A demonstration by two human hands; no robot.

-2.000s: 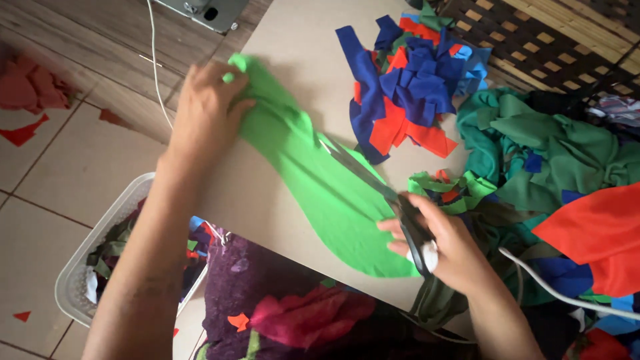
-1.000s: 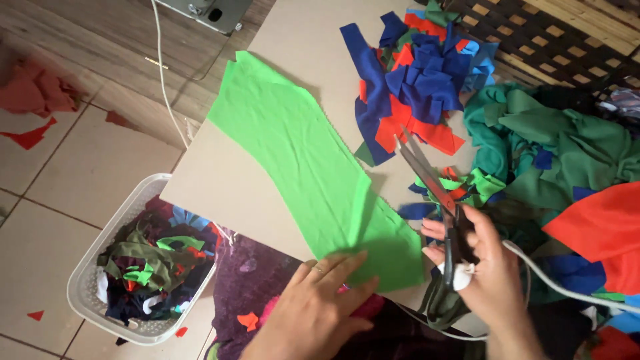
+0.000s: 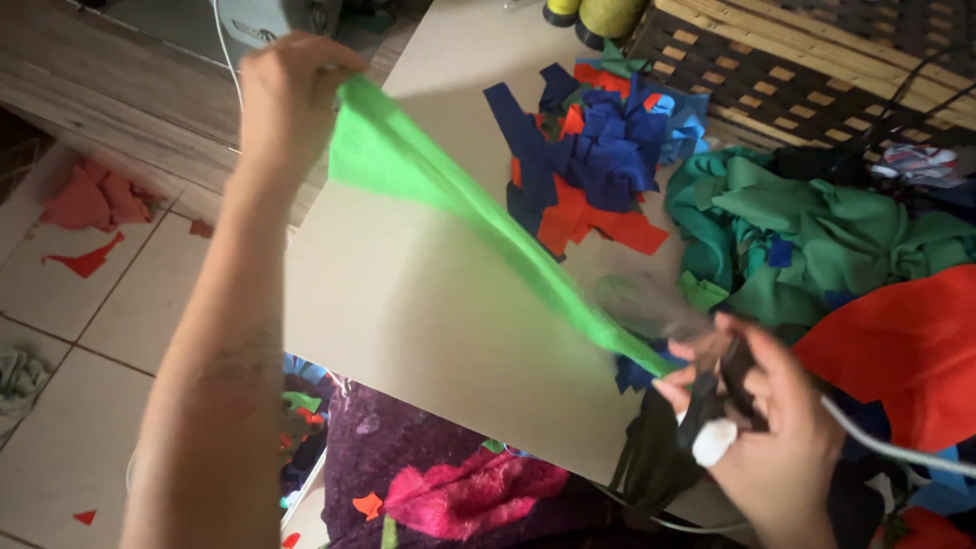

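Note:
A bright green fabric piece [image 3: 473, 206] stretches diagonally above the pale tabletop, slack and partly folded along its length. Its upper left corner is pinched in my left hand [image 3: 293, 99]. My right hand [image 3: 762, 412] grips the other end between thumb and finger, and also holds dark-handled scissors [image 3: 709, 396], whose blades are blurred by motion. Something white sits around a finger of that hand. Beyond the green piece lies a pile of blue and red fabric scraps [image 3: 602, 152].
Green cloth [image 3: 831, 221] and red cloth [image 3: 900, 351] are heaped at the right, beside a woven basket [image 3: 732, 76]. Thread spools [image 3: 610, 19] stand at the top, near part of a sewing machine [image 3: 267, 23]. A white cable [image 3: 884, 442] crosses the heap. Scraps lie on the floor tiles [image 3: 99, 366].
The green fabric lay flat on the table and is now lifted and drawn out between both hands. My left hand has moved from the near edge to the upper left. The scissors stay in my right hand.

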